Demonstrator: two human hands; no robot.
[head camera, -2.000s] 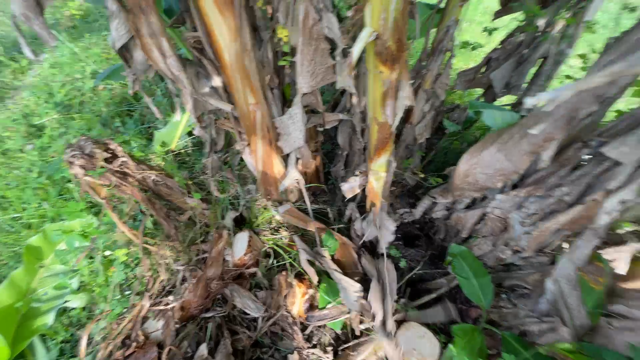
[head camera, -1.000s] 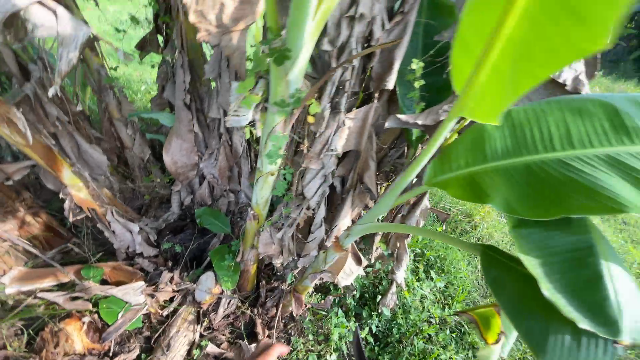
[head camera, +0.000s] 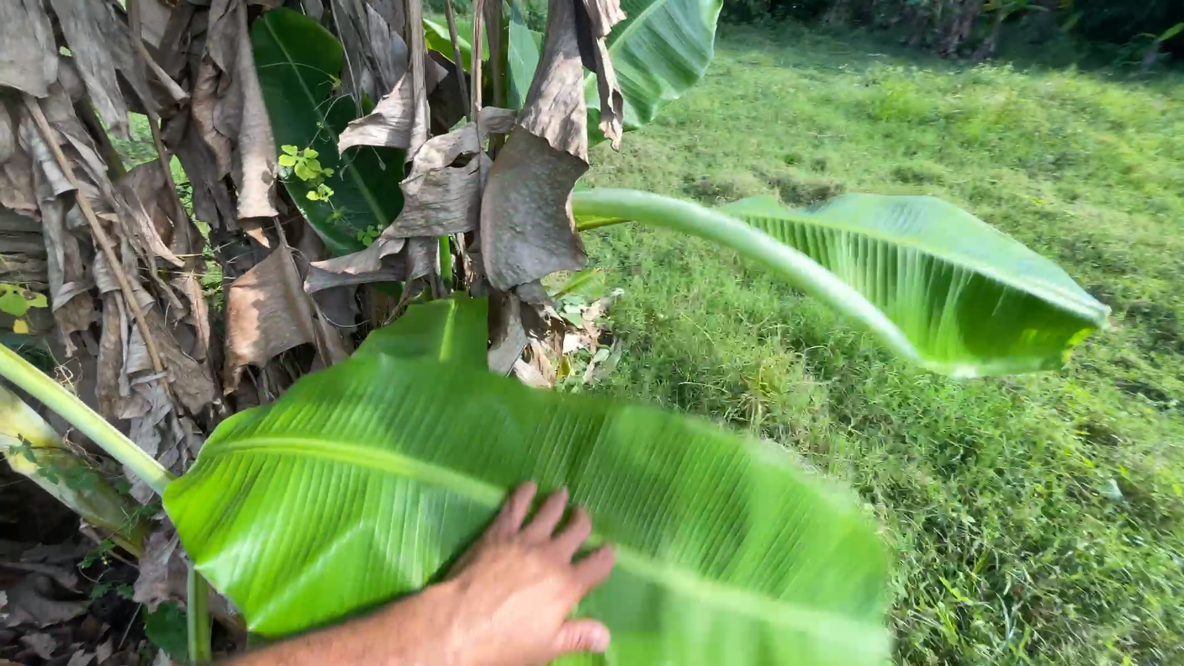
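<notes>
My left hand (head camera: 527, 583) reaches in from the bottom left, palm down with its fingers spread. It lies against a broad green banana leaf (head camera: 370, 499), over the midrib, and grips nothing. The leaf spans the lower middle of the view, its right part blurred. A pale green leaf stalk (head camera: 79, 416) runs to the leaf's left end. Behind stands a clump of banana stems hung with dry brown leaves (head camera: 264, 310). My right hand is out of view.
Another banana leaf (head camera: 934, 268) arches out to the right on a thick stalk (head camera: 740, 231). Dark green leaves (head camera: 324, 139) stand among the dry ones. Grass (head camera: 1017, 481) covers the ground at the right. Small vines (head camera: 305, 166) cling to the clump.
The view has swung right, from the base of the clump to its leafy side. My left hand is now on the broad leaf.
</notes>
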